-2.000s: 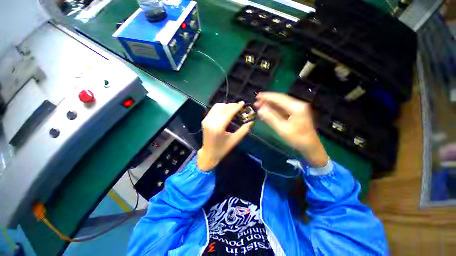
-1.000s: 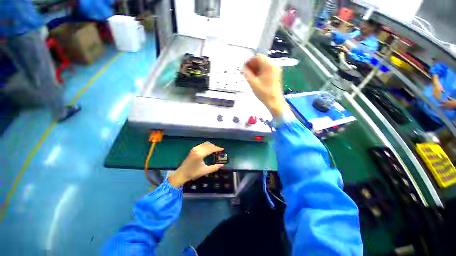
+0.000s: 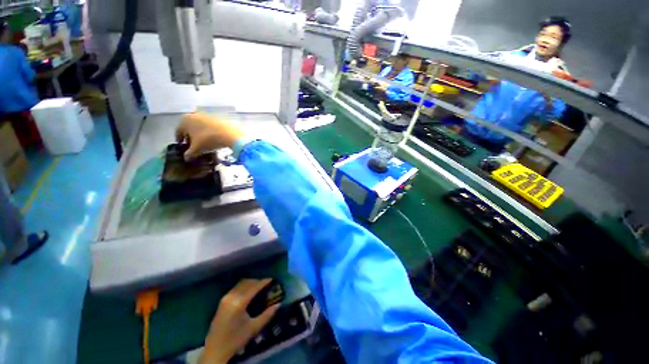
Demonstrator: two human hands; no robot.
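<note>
The dark holding fixture (image 3: 188, 178) sits on the white machine's bed. My right hand (image 3: 206, 135) is over the fixture, with its fingertips at the fixture's back left part; whether it grips anything there is hidden. My left hand (image 3: 238, 316) is low in front of the machine and holds a small black module (image 3: 266, 297) between thumb and fingers. A black compartment tray (image 3: 281, 328) with small modules lies below my left hand, partly hidden by it.
The machine's overhead head (image 3: 188, 46) hangs behind my right hand. A blue box (image 3: 373, 186) with a clear cylinder stands right of the machine. Black trays (image 3: 466, 266) lie further right, near a yellow tray (image 3: 527, 185). An orange plug (image 3: 147, 302) is at the machine's front. People sit beyond the bench.
The view has turned towards the machine. My right hand has moved from above the bed's right side onto the fixture. My left hand still holds the module, now nearer the tray below.
</note>
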